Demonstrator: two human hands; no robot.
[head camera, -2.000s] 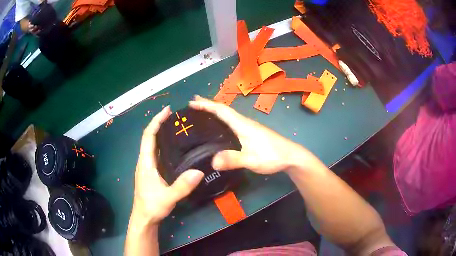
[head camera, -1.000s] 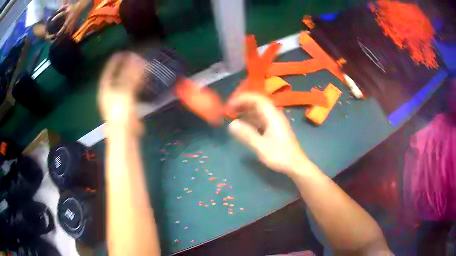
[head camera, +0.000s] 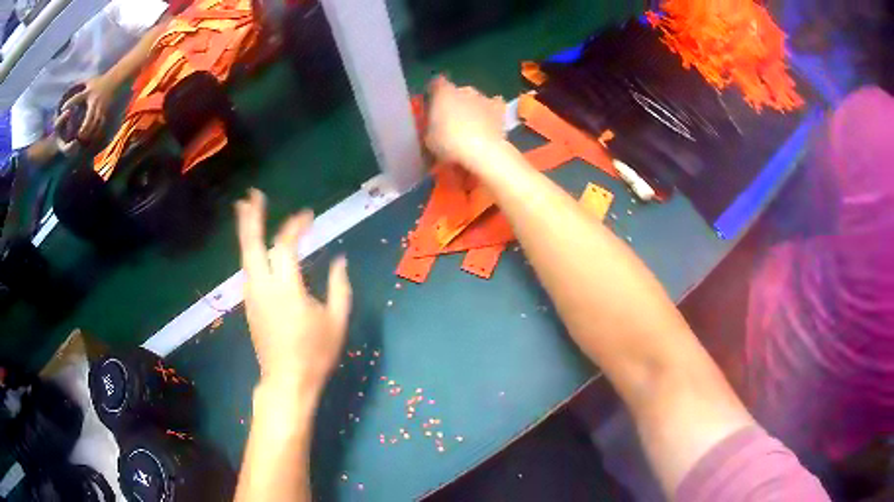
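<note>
My left hand (head camera: 294, 309) is open and empty above the bench, fingers spread toward the conveyor edge. My right hand (head camera: 463, 120) is over the upper end of the orange straps (head camera: 446, 221), beside the upright post; its fingers are curled and the grip is hidden. The straps lie crossed in a heap on the green bench. On the conveyor, a dark speaker unit (head camera: 196, 103) sits beside a short orange strap end (head camera: 204, 147). Two more speaker units, one (head camera: 116, 384) above the other (head camera: 147, 473), stand at lower left with logo faces showing.
A white post (head camera: 372, 88) rises from the white conveyor edging (head camera: 343, 224). Orange crumbs (head camera: 417, 402) dot the bench. A white-tipped tool (head camera: 634, 181) lies by a black sheet (head camera: 647, 108) with an orange pile (head camera: 730, 44). Another person's hands (head camera: 88, 116) are upper left; a pink-clothed person is right.
The speaker unit left my hands and is no longer over the bench. My left hand came back from the conveyor, empty. My right hand moved up onto the strap heap. The view shifted.
</note>
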